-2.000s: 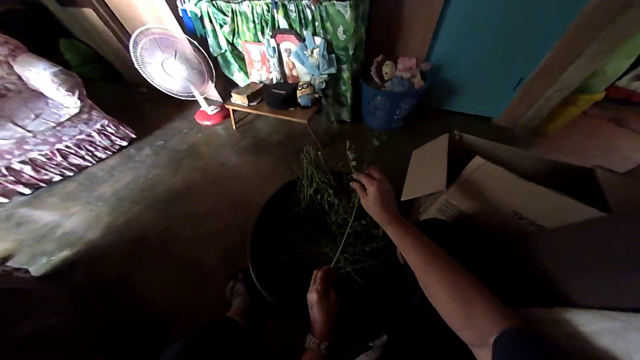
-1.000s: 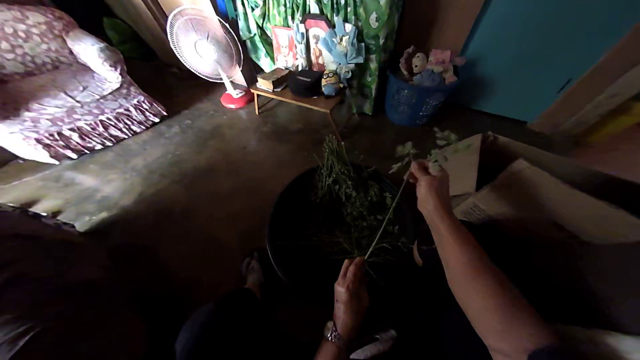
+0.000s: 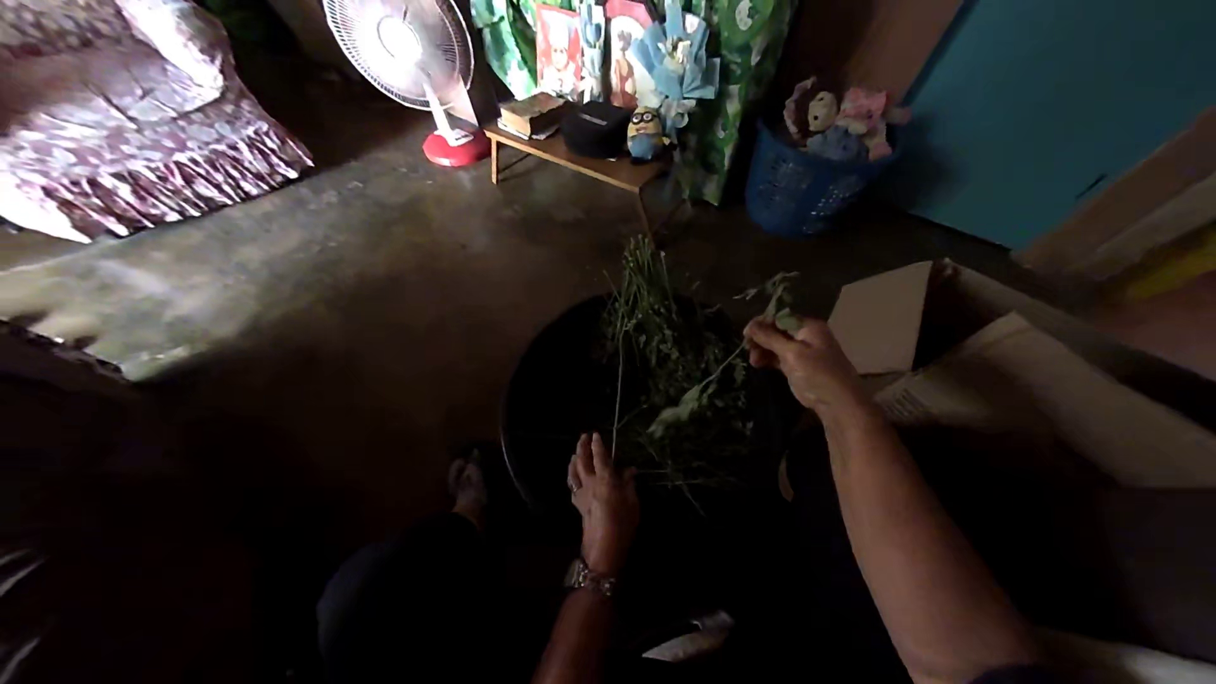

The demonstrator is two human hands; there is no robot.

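A dark round tub (image 3: 521, 408) stands in front of me with a heap of green leafy stems (image 3: 665, 351) in it. My right hand (image 3: 798, 361), over the tub's right side, pinches a leafy sprig (image 3: 774, 299) between thumb and fingers; part of it hangs down to the left over the heap. My left hand (image 3: 603, 489), with a ring and a wristwatch, is at the tub's near edge. A thin bare stem (image 3: 620, 389) rises from beside its fingertips. Whether those fingers grip the stem cannot be made out.
An open cardboard box (image 3: 1045, 389) is right of the tub. Beyond are a low wooden table (image 3: 570, 161) with books and a plush toy, a white fan with red base (image 3: 456, 149), a blue basket (image 3: 807, 190) of dolls and a covered armchair (image 3: 171, 142). My foot (image 3: 467, 484) is left of the tub.
One second ago a stem stretched between both hands; now the sprig in my right hand hangs clear of my left hand, whose fingers have straightened.
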